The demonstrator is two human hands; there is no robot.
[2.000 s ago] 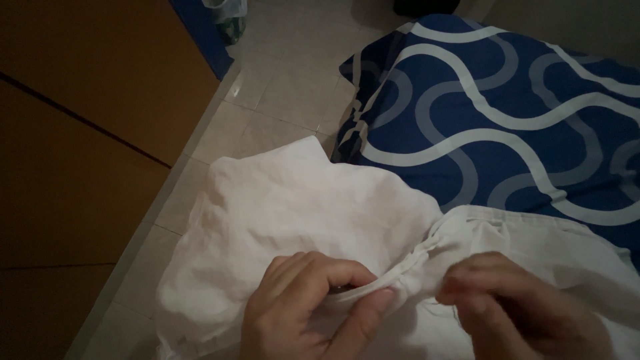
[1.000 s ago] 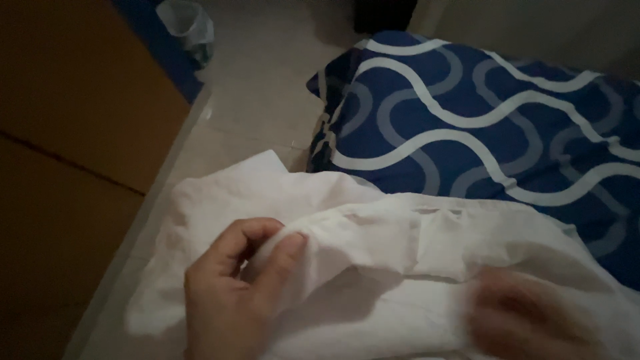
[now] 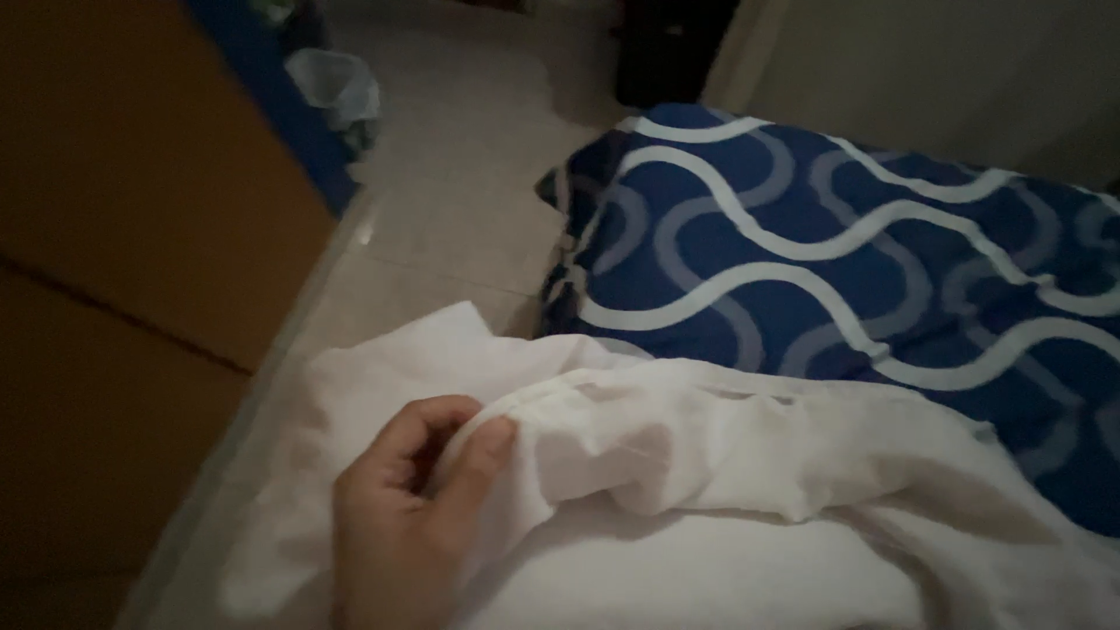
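A large white cloth [image 3: 700, 560], thin and wrinkled, fills the lower part of the head view. At the lower centre-left, my left hand [image 3: 420, 499] pinches the cloth's hemmed edge between thumb and fingers. From there the edge runs right, loosely folded, over the near side of a bed with a blue sheet [image 3: 787, 289] patterned with white and grey waves. Part of the cloth hangs left of my left hand, over the floor side. My right hand is out of sight; whether it lies under the cloth or outside the frame, I cannot tell.
Brown wooden panels [image 3: 122, 262], likely cabinet doors, stand at the left beside a blue upright edge [image 3: 271, 105]. A translucent plastic bag [image 3: 337, 83] is near that edge. Pale floor tiles [image 3: 455, 192] run between panels and bed. A dark object [image 3: 669, 52] stands beyond the bed's corner.
Two seconds ago both hands were at the cloth's edge. My right hand moved off to the right and has now gone from view. More of the edge lies spread to the right.
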